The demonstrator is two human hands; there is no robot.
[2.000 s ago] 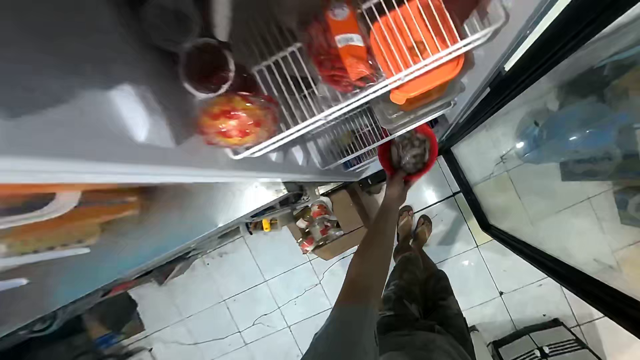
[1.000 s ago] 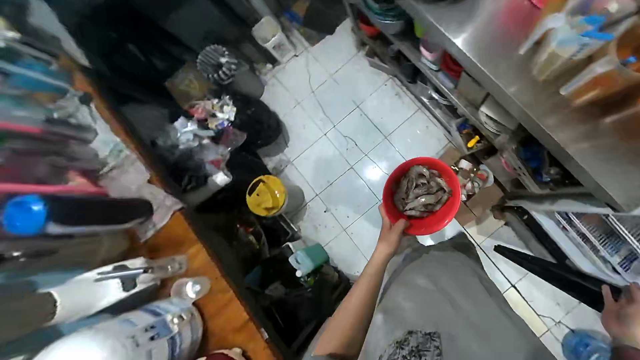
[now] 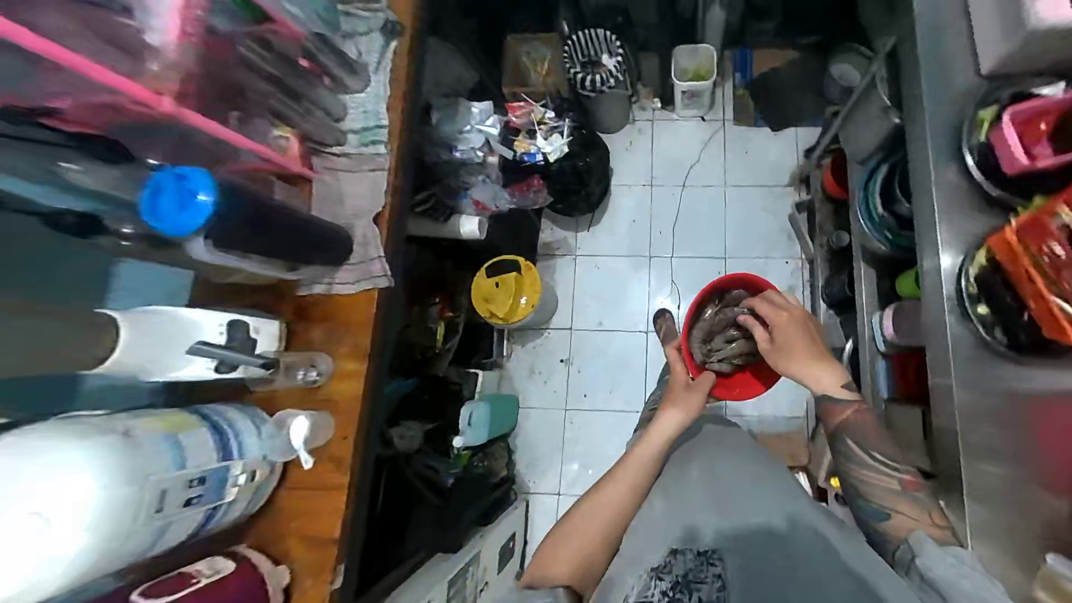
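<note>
A round red plastic bowl [image 3: 745, 387] of raw shrimp [image 3: 722, 335] is held in front of my body, above the tiled floor. My left hand [image 3: 685, 392] grips its near left rim, thumb over the edge. My right hand [image 3: 779, 335] reaches over the right side of the bowl with bent fingers on the shrimp at the top. Whether a shrimp is pinched between those fingertips cannot be told.
At left runs a wooden counter [image 3: 322, 469] with bottles and a blue-capped container [image 3: 177, 201]. A yellow-lidded bucket [image 3: 506, 291] and black trash bag [image 3: 579, 172] stand on the floor. A steel counter [image 3: 963, 402] with bowls of vegetables lies at right, shelves beneath.
The view has swung from the open refrigerator to the aisle between counters. My right hand, at the dark door edge one second ago, is now over the shrimp. My left hand still holds the bowl.
</note>
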